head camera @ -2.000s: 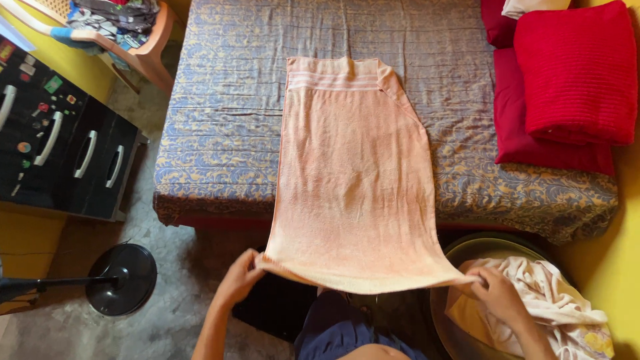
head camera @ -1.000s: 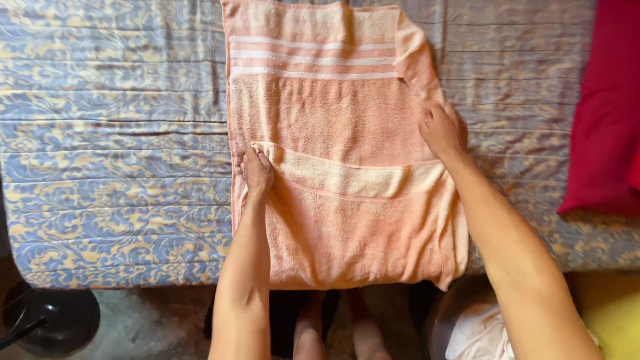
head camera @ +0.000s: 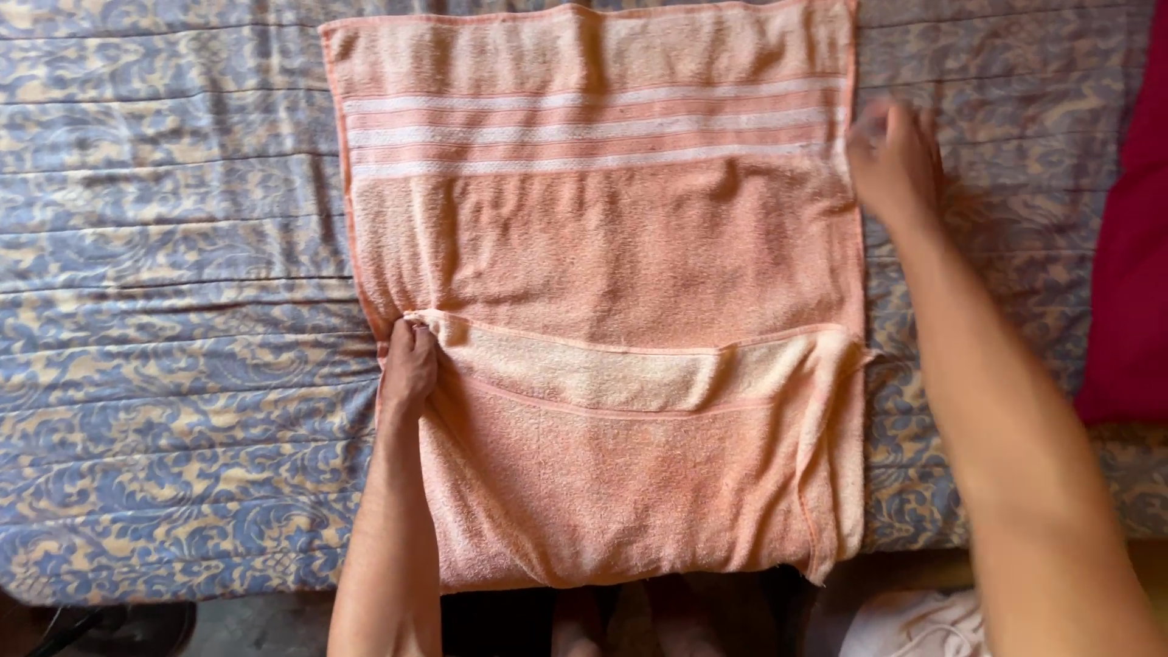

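Note:
A peach terry towel (head camera: 584,237) with white stripes near its far end lies on a bed with a blue and beige patterned bedspread (head camera: 182,319). Its near part is folded back over the middle, and the turned edge runs across the towel. My left hand (head camera: 411,360) grips the left corner of that folded edge. My right hand (head camera: 894,155), somewhat blurred, is beside the towel's right edge near the stripes; whether its fingers touch the cloth is hard to tell. The far right corner lies flat.
A red cloth or pillow (head camera: 1127,274) is at the right edge of the bed. Whitish fabric (head camera: 922,625) shows below the bed at the lower right. A round black base (head camera: 128,630) stands on the floor at the lower left.
The towel's near edge, held by both hands at first, has been folded back onto the towel. My right hand has moved up along the right side, and the far right corner has been straightened.

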